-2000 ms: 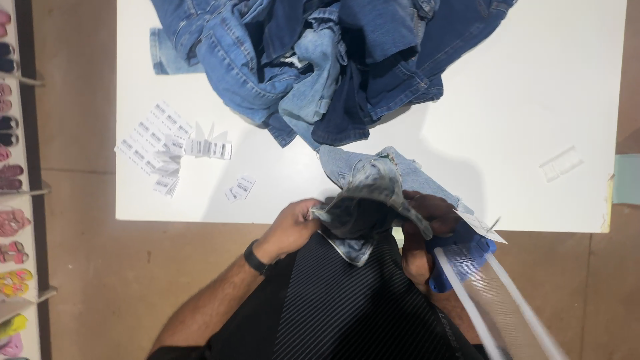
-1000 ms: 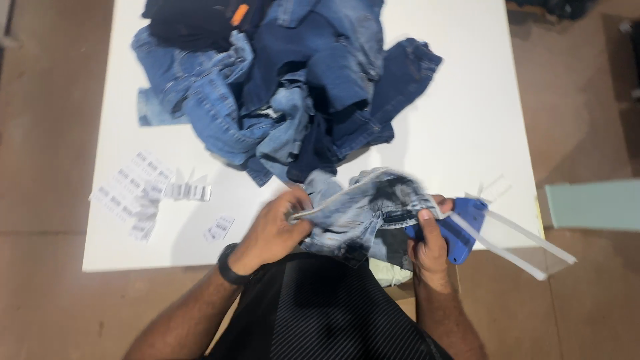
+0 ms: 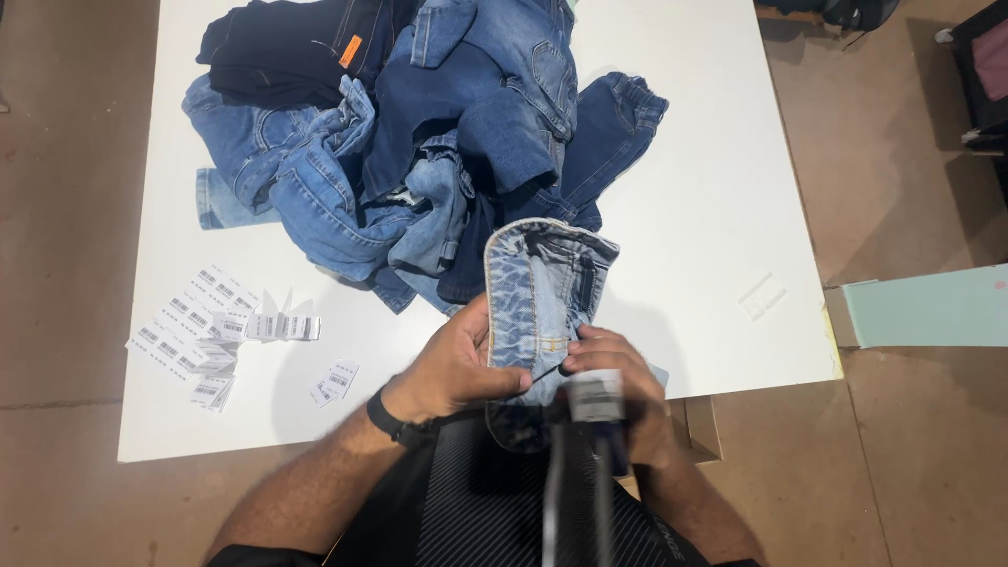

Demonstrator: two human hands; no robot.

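Note:
A light-blue denim garment [image 3: 512, 307] is held upright by its waistband at the near edge of the white table. My left hand [image 3: 472, 362] pinches the waistband, thumb in front. At the garment's other side is my right hand [image 3: 618, 378], fingertips against the denim near the stitched seam. A dark blue tool, partly hidden and blurred, sits in the right hand; a printed white tag [image 3: 596, 395] and pale strips hang by it. A thin dark tip reaches from the right fingers across the denim. Beyond lies a heap of blue jeans [image 3: 331, 197].
Printed barcode tags [image 3: 189, 331] in strips and folded stacks lie at the table's left, with a few loose tags [image 3: 335, 382] nearer me. A blank-looking backing piece [image 3: 762, 297] rests at the right. A pale green panel [image 3: 929, 305] stands beyond the white table's right edge [image 3: 811, 236].
The garment has turned from spread sideways to upright between my hands. My right hand has moved in toward the waistband, bringing the blue tool with it.

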